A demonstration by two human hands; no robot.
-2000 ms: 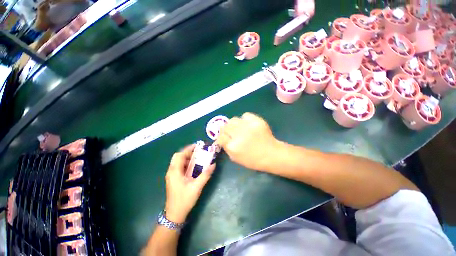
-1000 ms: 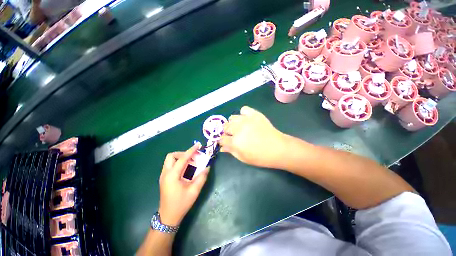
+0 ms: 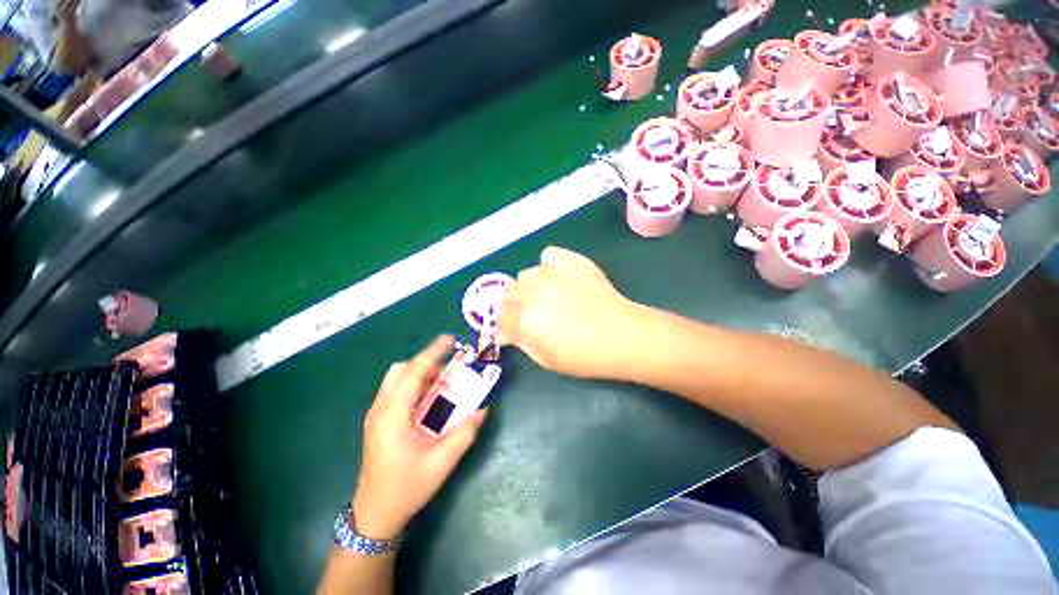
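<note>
My left hand (image 3: 406, 424) holds a pink handle shell (image 3: 459, 393) with a dark rectangular window, its end pointing up toward the fan head. My right hand (image 3: 566, 314) is closed at the right side of a pink fan head (image 3: 484, 302), whose spoked ring faces up. Dark lead wires (image 3: 488, 352) run between the head and the shell. My right fingers cover part of the head and wires, so their exact grip is hidden.
Many pink fan heads (image 3: 804, 248) are piled at the right. One head (image 3: 634, 66) stands apart at the back, another (image 3: 130, 313) lies at left. Stacked black trays (image 3: 70, 465) with pink shells stand at left. A white stripe (image 3: 430, 273) crosses the green belt. A person is partly visible at upper left.
My left hand has moved slightly left and down with the handle shell. The shell's dark window now shows more fully. The lone head at the back and the joined unit have shifted right and up in view.
</note>
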